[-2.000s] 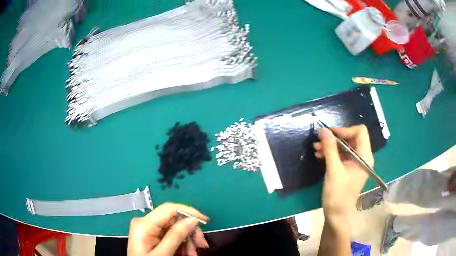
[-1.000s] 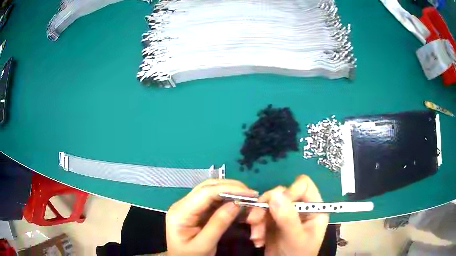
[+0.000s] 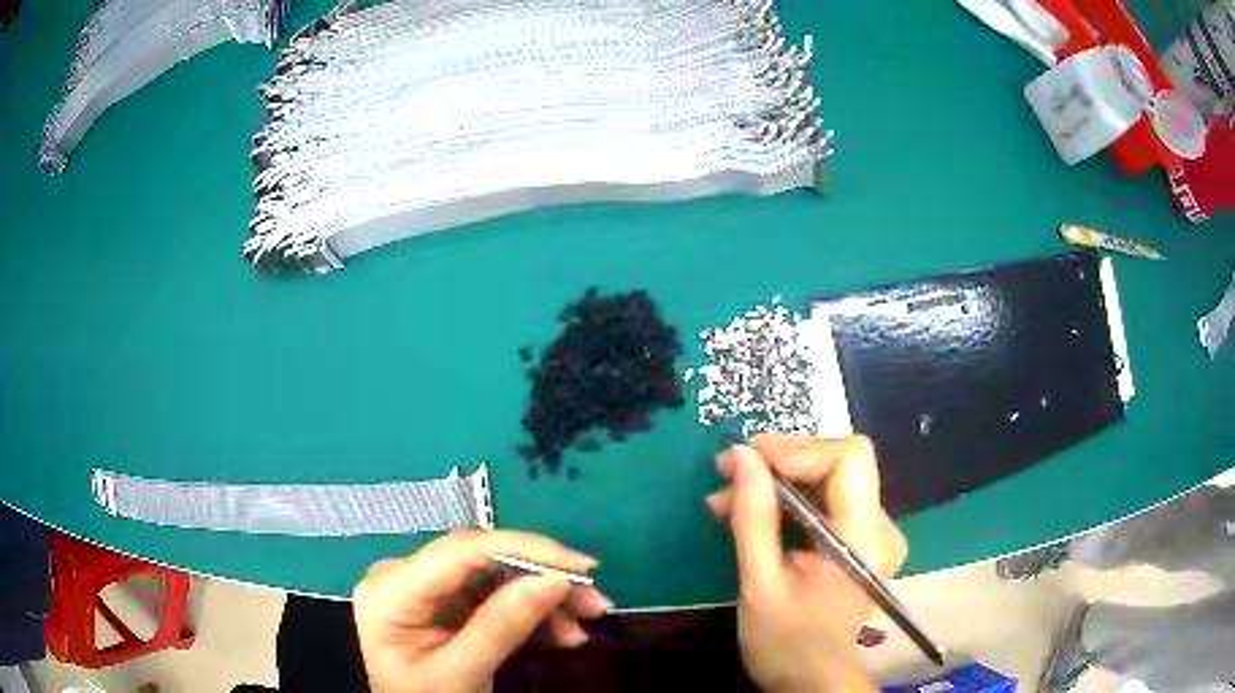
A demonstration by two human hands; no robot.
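Note:
My left hand [image 3: 474, 616] pinches a small bright metal connector [image 3: 542, 570] between thumb and fingers, low in the middle. My right hand [image 3: 813, 542] holds grey tweezers [image 3: 860, 569] like a pen, their tip near the lower edge of the silver pieces pile [image 3: 761, 372]; whether the tip grips a piece cannot be told. A black pile of small bits [image 3: 603, 376] lies left of the silver pile. The glossy black pad [image 3: 975, 366] with white edge strips bears a few silver bits. One mesh band [image 3: 291, 504] lies near the table's front edge at left.
A wide stack of mesh bands [image 3: 542, 122] lies at the back, another group [image 3: 149, 61] at far left. A red holder with a white bottle [image 3: 1088, 102] and a yellow tool [image 3: 1111, 242] are at right. A red stool [image 3: 115, 596] stands below the curved table edge [image 3: 217, 574].
My right hand has moved away from my left hand to the silver pile, the tweezers now pointing at it. A second earlier both hands were together at the connector. The camera view has shifted.

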